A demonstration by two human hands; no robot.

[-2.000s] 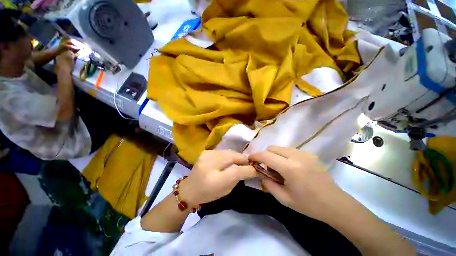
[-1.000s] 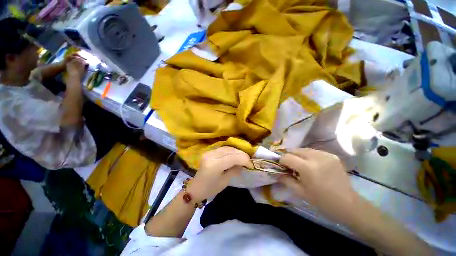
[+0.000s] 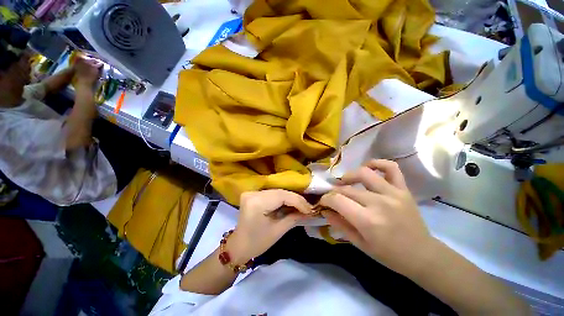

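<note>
My left hand [image 3: 272, 219], with a beaded bracelet at the wrist, pinches the folded edge of the white fabric [image 3: 383, 145] near the table's front edge. My right hand [image 3: 374, 213] pinches the same edge just beside it, fingertips almost touching. The gripped part is bunched and mostly hidden by the fingers. The white fabric has a thin dark-mustard edge and runs back right towards the sewing machine [image 3: 525, 92]. The mustard fabric heap [image 3: 272, 111] lies crumpled behind my left hand.
Shears with a green handle [image 3: 547, 207] lie on a mustard scrap at the right. Another person [image 3: 52, 145] works at the left beside a grey machine [image 3: 130, 37]. Mustard pieces [image 3: 151, 216] hang low at the left. The white table edge [image 3: 192, 157] runs past the heap.
Both hands stay on the fabric edge, now closer together than one second ago, with the stretch between them bunched up. The white fabric by the machine lies more spread out.
</note>
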